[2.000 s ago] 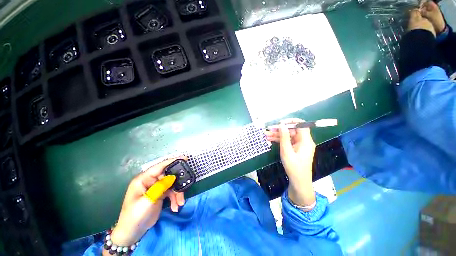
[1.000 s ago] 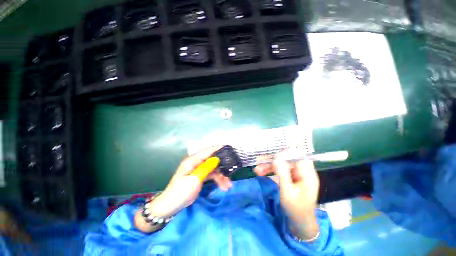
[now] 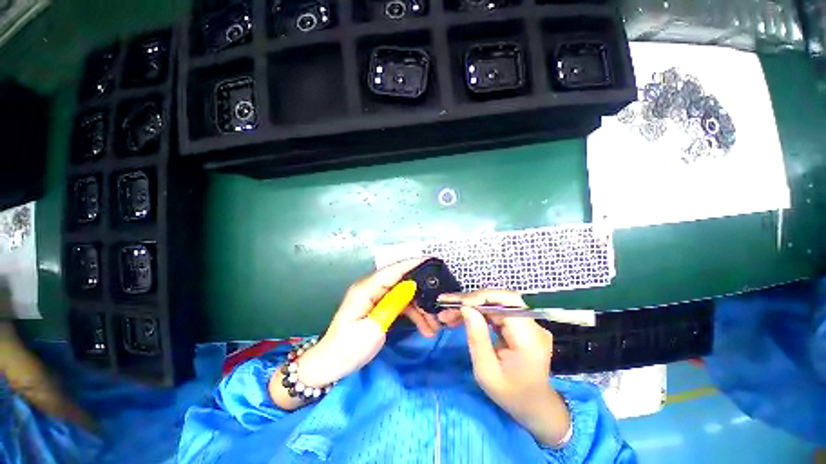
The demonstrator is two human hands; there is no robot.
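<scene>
A small black housing is held up by my left hand, its open face towards me. A yellow-orange finger cot on a left finger presses at the housing's left side. My right hand grips a thin tweezers-like tool with a pale handle end pointing right. The tool's tip is at the lower right part of the housing; whether it touches is too small to tell. A white sheet with a grid of small dark dots lies on the bench just behind the hands.
A black foam tray with housings and one empty pocket stands behind. A second foam tray stands lengthwise at left. White paper with a ring pile is at right. A single ring lies on green bench. Another person's arm shows at left.
My right hand has moved left from over the dotted sheet, bringing the tool's tip to the housing. My left hand still holds the housing. The view has shifted left.
</scene>
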